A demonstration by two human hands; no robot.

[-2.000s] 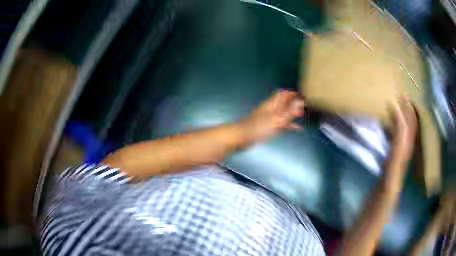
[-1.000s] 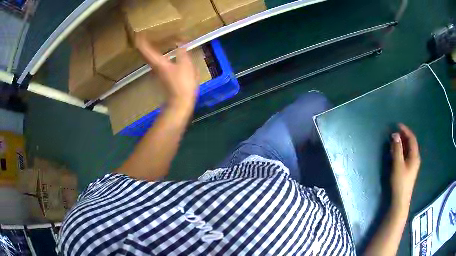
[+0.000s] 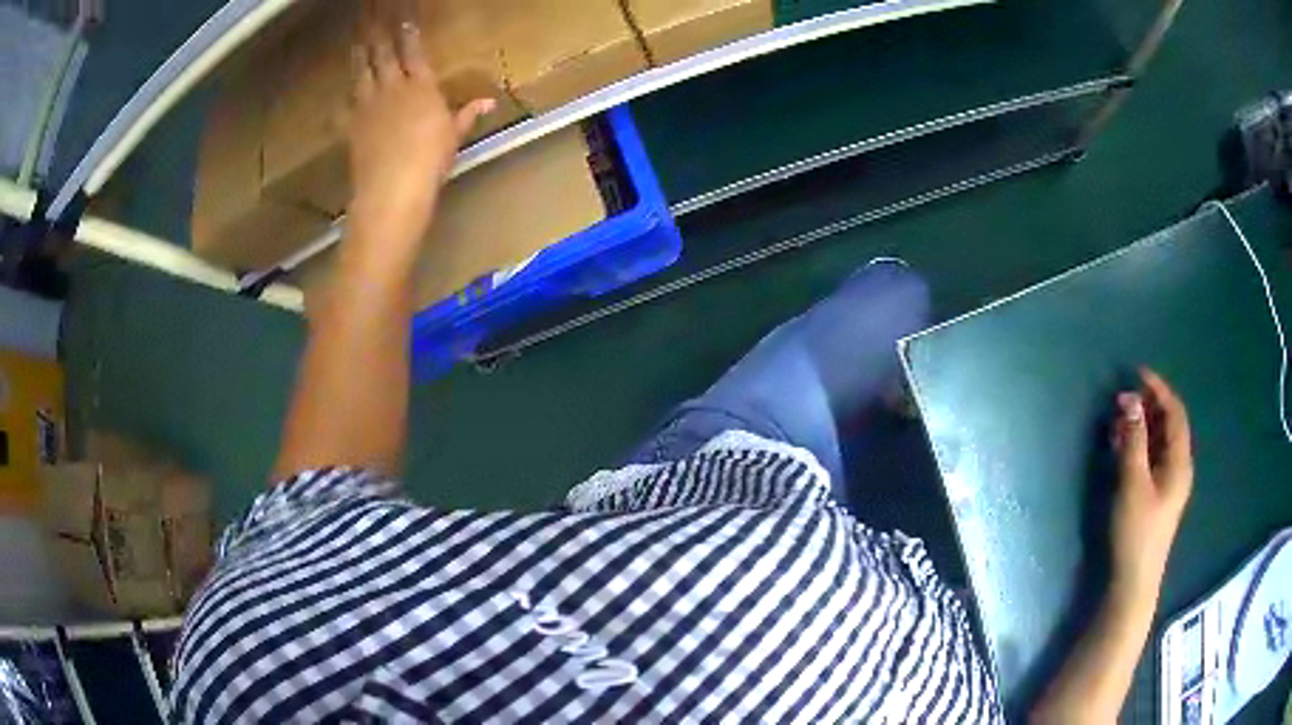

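Several brown shelf cartons [image 3: 567, 40] stand side by side on the rack at the upper left. My left hand [image 3: 401, 121] lies on top of one of these cartons with its fingers spread. It grips nothing that I can see. My right hand [image 3: 1155, 446] rests over the green bench top [image 3: 1020, 411] at the right, fingers curled and apart, with nothing visible in it. The white digital bench scale [image 3: 1233, 637] is beside my right forearm, cut off by the right edge.
A blue plastic crate [image 3: 645, 234] holding cardboard sits below the rack's metal tube rail [image 3: 850, 29]. A white cable [image 3: 1261, 276] runs across the bench at the right. More brown cartons [image 3: 128, 524] are at the lower left. My leg is between rack and bench.
My left hand has moved up and left, from over the rail onto the shelf cartons. The blurred first frame shows a brown carton by my right hand; it is absent now. My right hand has hardly moved since.
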